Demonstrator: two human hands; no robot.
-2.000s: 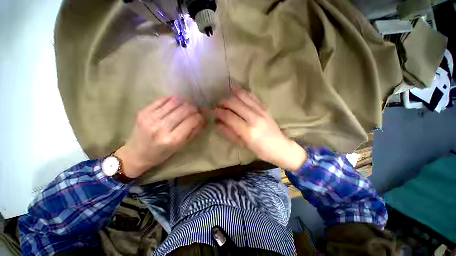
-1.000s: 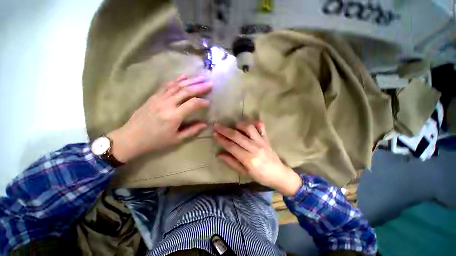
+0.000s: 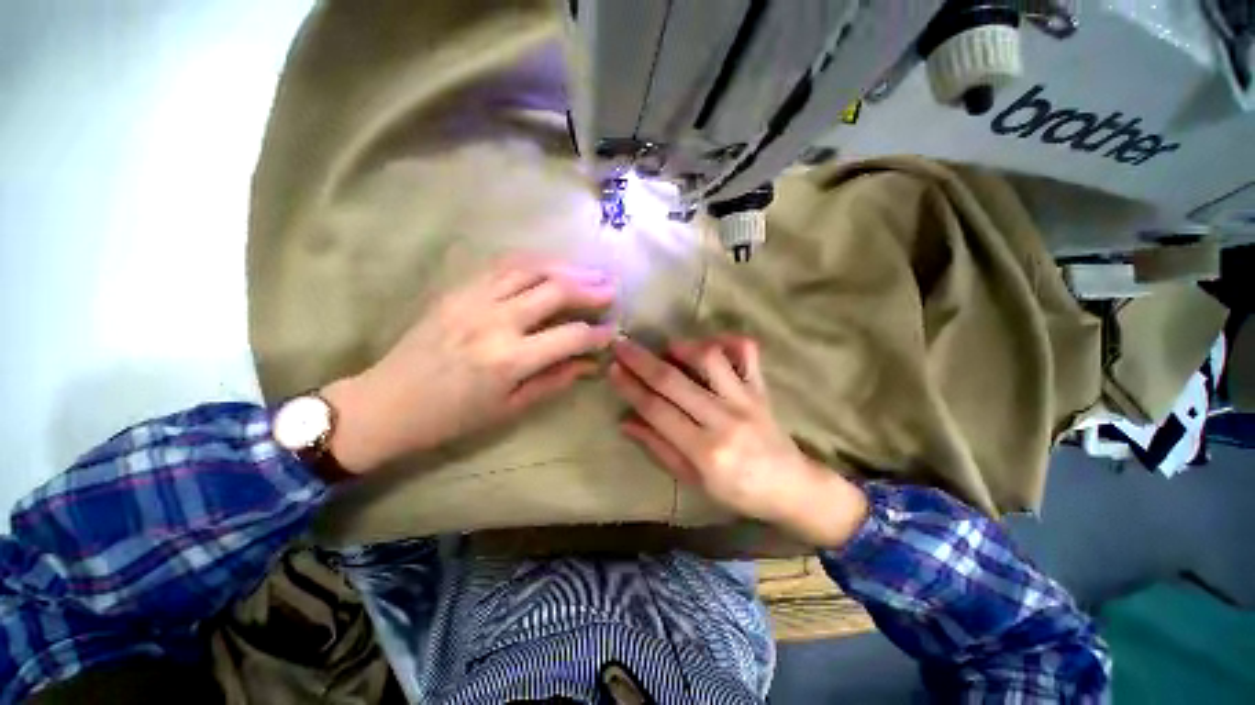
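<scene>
A khaki garment panel (image 3: 551, 475) lies across the machine bed, its front edge above my lap. My left hand (image 3: 489, 344) presses flat on it just left of a seam, fingers bent, fingertips in front of the lit needle and presser foot (image 3: 615, 204). My right hand (image 3: 716, 427) rests on the cloth close beside it, fingertips near the left hand's fingertips at the seam. Both hands are on the cloth; whether the fingertips pinch it cannot be told. A thin stitch line shows near the front edge. The needle area is partly washed out by violet-white light.
The white machine head (image 3: 1074, 131) with "brother" lettering spans the upper right, with a ribbed tension knob (image 3: 973, 62). White table surface (image 3: 124, 207) is at left. Small khaki pieces (image 3: 1170, 338) lie at right. A khaki pile (image 3: 296, 627) is at lower left beside the lap.
The view has tilted up, showing more of the machine head. My left hand has moved from beside my right hand to a little further forward. The cloth's front edge shows a stitch line formerly covered.
</scene>
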